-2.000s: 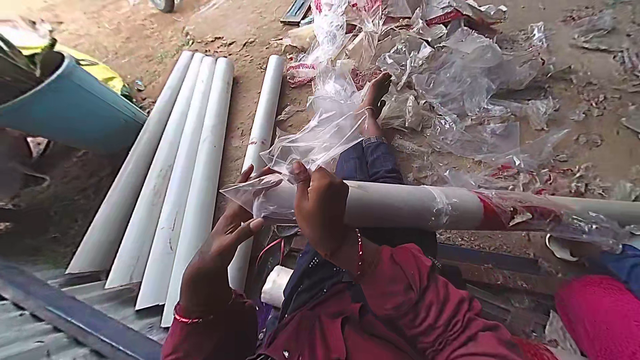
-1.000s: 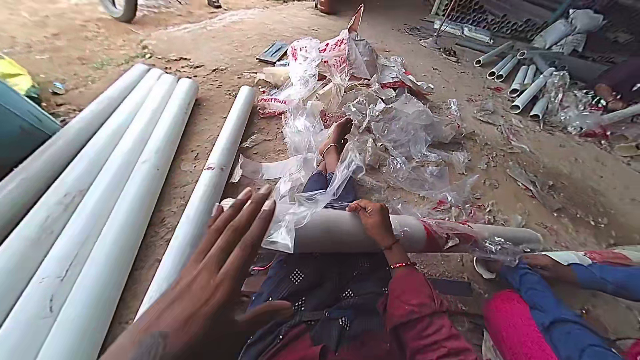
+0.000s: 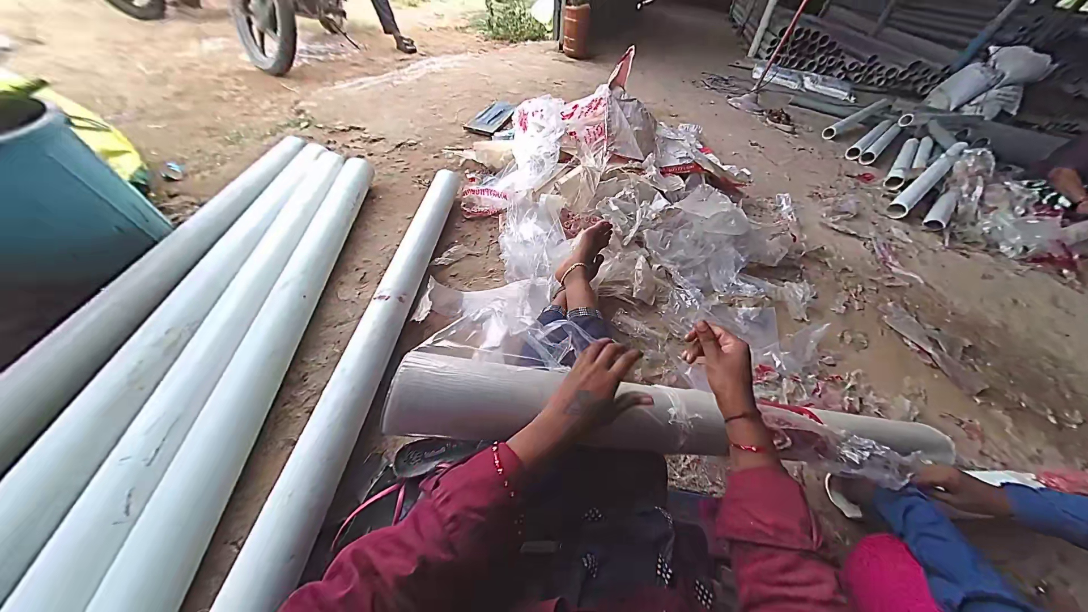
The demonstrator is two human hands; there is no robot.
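Across my lap lies a thick white pipe (image 3: 476,399), with clear plastic film (image 3: 501,319) loose over its left end. My left hand (image 3: 595,387) rests on top of the pipe near its middle, fingers apart and pointing right. To its right my right hand (image 3: 722,348) is raised just above the pipe, fingertips drawn together; whether they pinch a bit of film is hard to see. More film with red print (image 3: 807,433) wraps the pipe's right part. My bare feet (image 3: 582,255) stick out beyond the pipe.
Several long white pipes (image 3: 280,314) lie on the ground at left, beside a blue tub (image 3: 68,204). A heap of torn plastic film (image 3: 680,212) lies ahead. Another person's hand (image 3: 960,489) is at lower right. Shorter pipes (image 3: 926,178) and a motorcycle wheel (image 3: 263,34) are farther off.
The film drawn up by my hands at the pipe's left end now lies loose there. My left hand has come down onto the pipe, and my right hand has moved right along it. The view has shifted.
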